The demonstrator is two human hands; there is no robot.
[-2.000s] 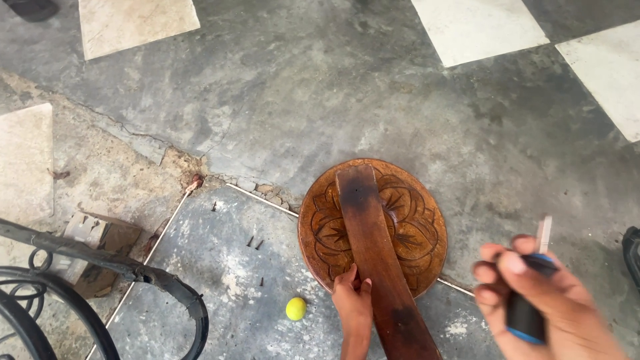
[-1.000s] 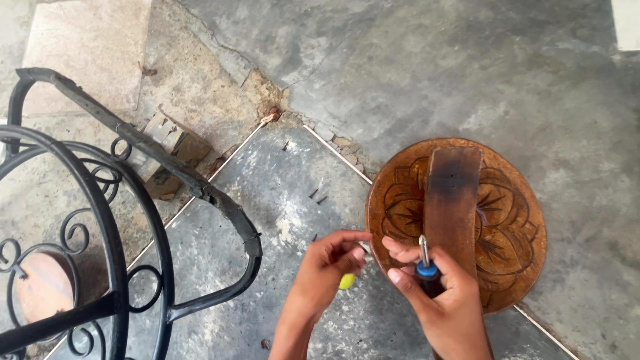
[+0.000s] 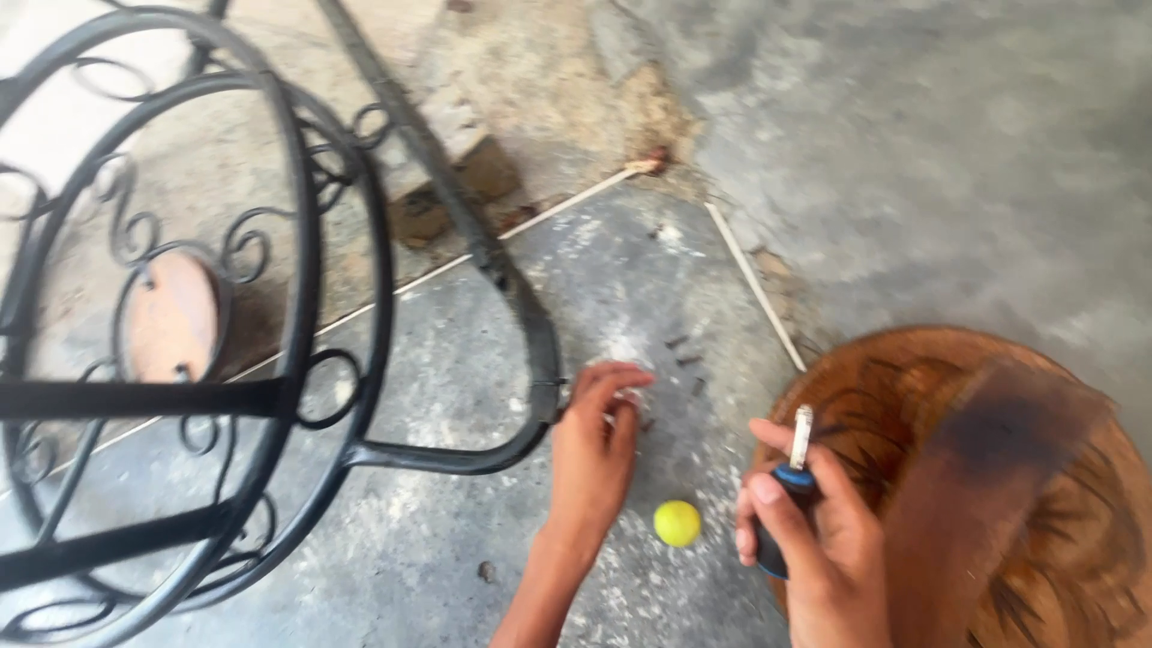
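My right hand [image 3: 810,531] grips a screwdriver [image 3: 788,504] with a black and blue handle, its metal shaft pointing up. Beneath and beside that hand lies a round carved wooden disc [image 3: 864,387], crossed by a flat wooden board [image 3: 972,477] with a dark patch near its end. My left hand [image 3: 601,432] is low over the floor beside the bent metal bar, fingers partly curled; whether it holds anything cannot be told. Several small dark screws or nails [image 3: 688,360] lie just right of its fingertips. A yellow ball [image 3: 677,523] rests on the floor between my hands.
A black metal frame with rings and scrolls [image 3: 382,270] stands at the left, its bent bar reaching close to my left hand. Behind the bar sits a broken block [image 3: 459,189]. The floor is cracked near a pale strip [image 3: 756,283].
My left hand has moved left, away from the board and my right hand, to the floor by the metal frame. My right hand still holds the screwdriver. The view has shifted left.
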